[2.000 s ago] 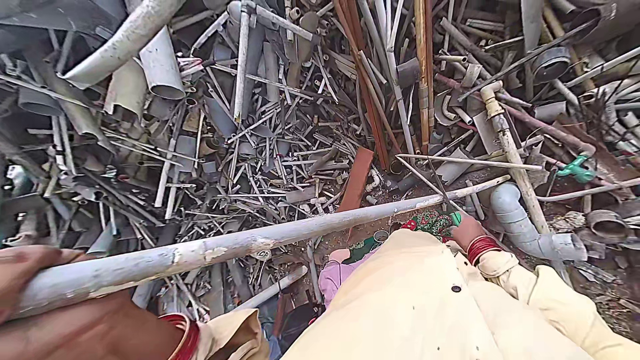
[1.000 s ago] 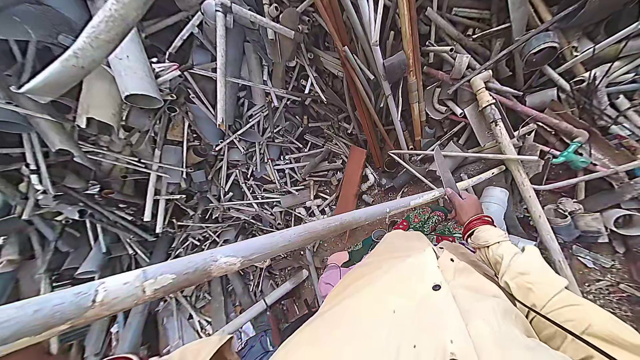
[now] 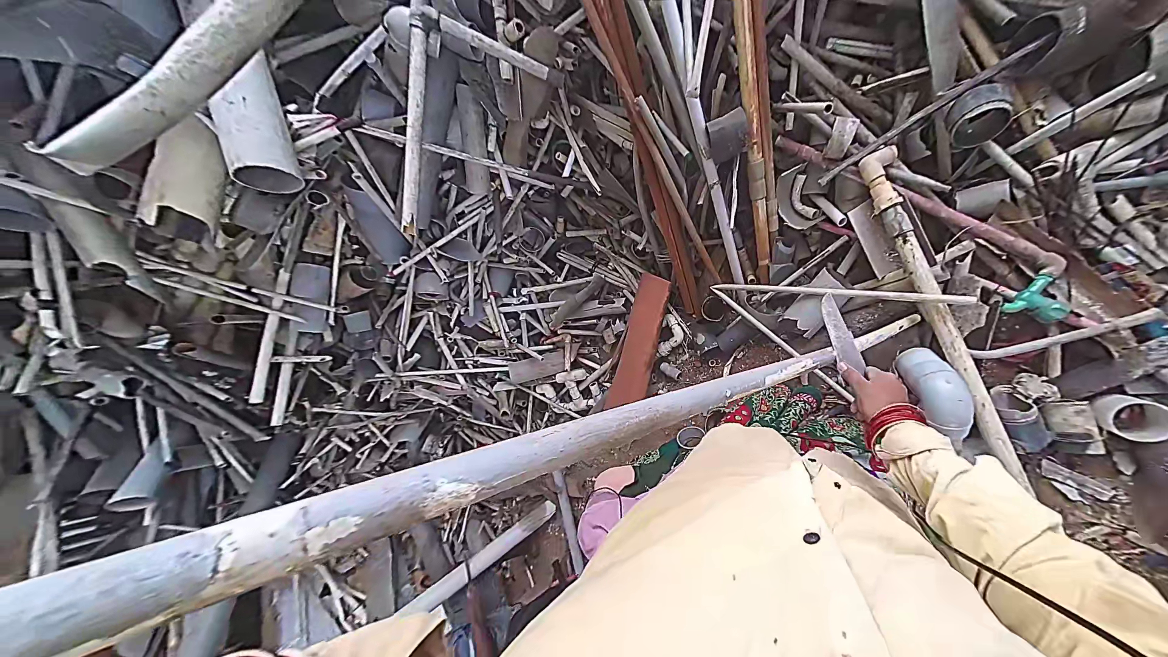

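Observation:
My right hand (image 3: pixel 878 392), with red bangles at the wrist, is closed around the handle end of a flat metal blade (image 3: pixel 839 330) that points up and away. The blade crosses near the far end of a long grey plastic pipe (image 3: pixel 529 452). This pipe runs diagonally from the lower left edge to the right of centre and has flaking whitish patches. My left hand is not clearly visible; only a bit of its sleeve (image 3: pixel 370 637) shows at the bottom edge, below the pipe. Patterned green and red cloth (image 3: pixel 785 411) lies under the pipe beside my right hand.
Scrap pipes and offcuts surround me. A reddish-brown board (image 3: pixel 639 342) leans beyond the pipe. A grey pipe elbow (image 3: pixel 937 388) and an upright-lying pipe with an end fitting (image 3: pixel 922 265) are close to my right hand. A green fitting (image 3: pixel 1036 301) lies farther right.
My left hand, seen on the near end of the long pipe two seconds ago, has dropped out of clear sight. The blade in my right hand shows more plainly beside the pipe's far end.

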